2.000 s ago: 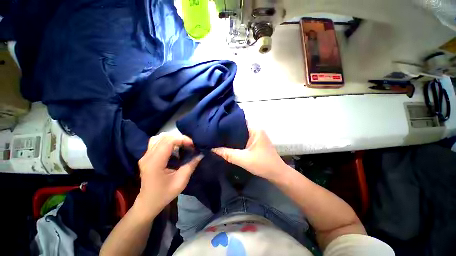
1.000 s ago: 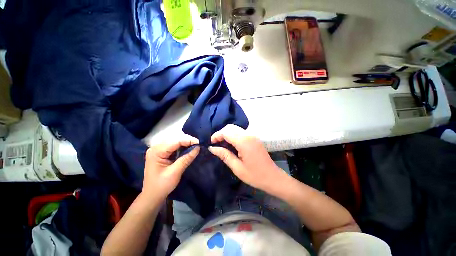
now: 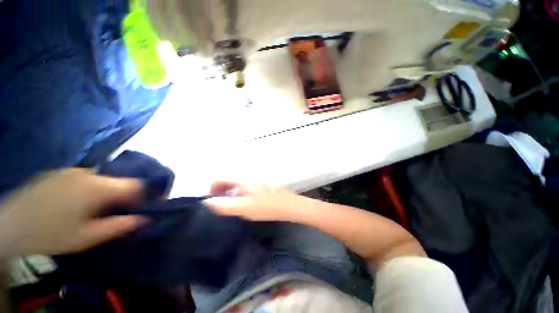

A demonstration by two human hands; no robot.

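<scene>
The dark navy garment point(image 3: 178, 244) is stretched between my two hands above my lap, and more of it lies heaped on the table at the left. My left hand point(image 3: 79, 211) is large and blurred at the lower left, its thumb and fingers gripping the cloth. My right hand point(image 3: 245, 198) pinches the cloth edge with its fingertips near the table's front edge. Motion blur hides the exact edge or seam held. The presser foot and needle area under the bright lamp is too blurred to make out.
A lit smartphone point(image 3: 317, 76) lies on the white table point(image 3: 343, 147). Snips point(image 3: 401, 92) and black-handled scissors point(image 3: 455, 95) lie to its right. A neon yellow-green tag point(image 3: 144, 49) hangs left of the needle area. Dark cloth point(image 3: 484, 214) is piled at the right.
My hands have moved apart from their close pinch, drawing the cloth taut; my left hand has gone left. The view has turned, so the phone and table appear farther left.
</scene>
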